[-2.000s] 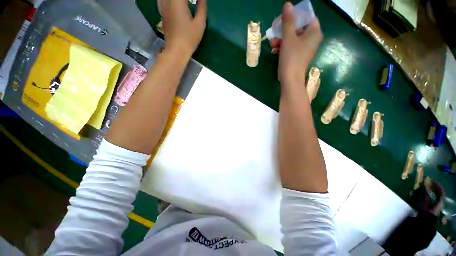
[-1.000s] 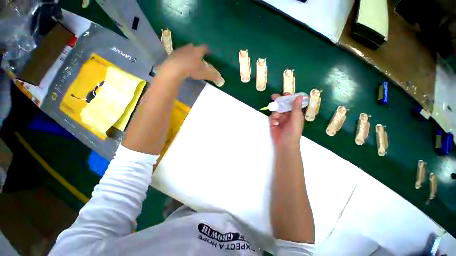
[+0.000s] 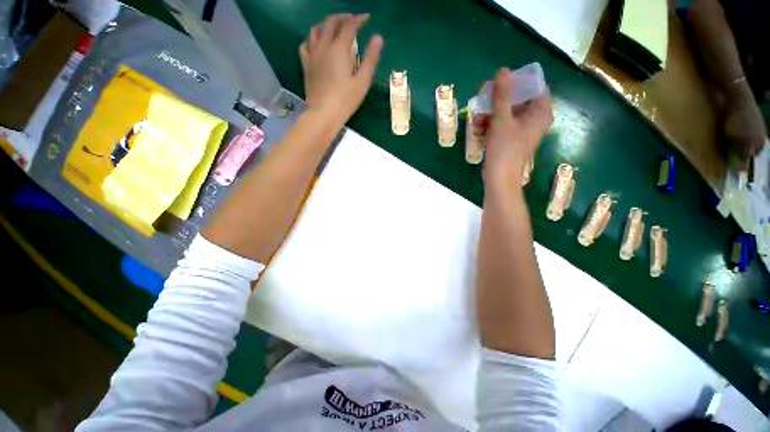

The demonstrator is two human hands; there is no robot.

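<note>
Several small tan parts [image 3: 400, 103] stand spaced in a row on the dark green conveyor belt [image 3: 582, 110]. My right hand [image 3: 515, 126] holds a clear-white squeeze bottle [image 3: 525, 84] above the belt, its thin tip pointing left, close to the tan part [image 3: 447, 116]. My right hand partly covers two of the parts. My left hand [image 3: 336, 67] is over the belt at the upper left, fingers spread; a small bit of a tan part shows by its fingers, and I cannot tell whether it is gripped.
A white worktop sheet [image 3: 380, 253] lies before me. At left are grey packaging [image 3: 160, 63], a folded yellow sheet [image 3: 169, 160], a pink part [image 3: 239, 155] and a grey metal post [image 3: 232, 51]. Blue pieces [image 3: 667, 172] lie across the belt. Another person's arm [image 3: 730, 76] is at upper right.
My left hand has moved up over the belt from beside a tan part near its edge. My right hand has raised the bottle. The pink part shows again beside the yellow sheet.
</note>
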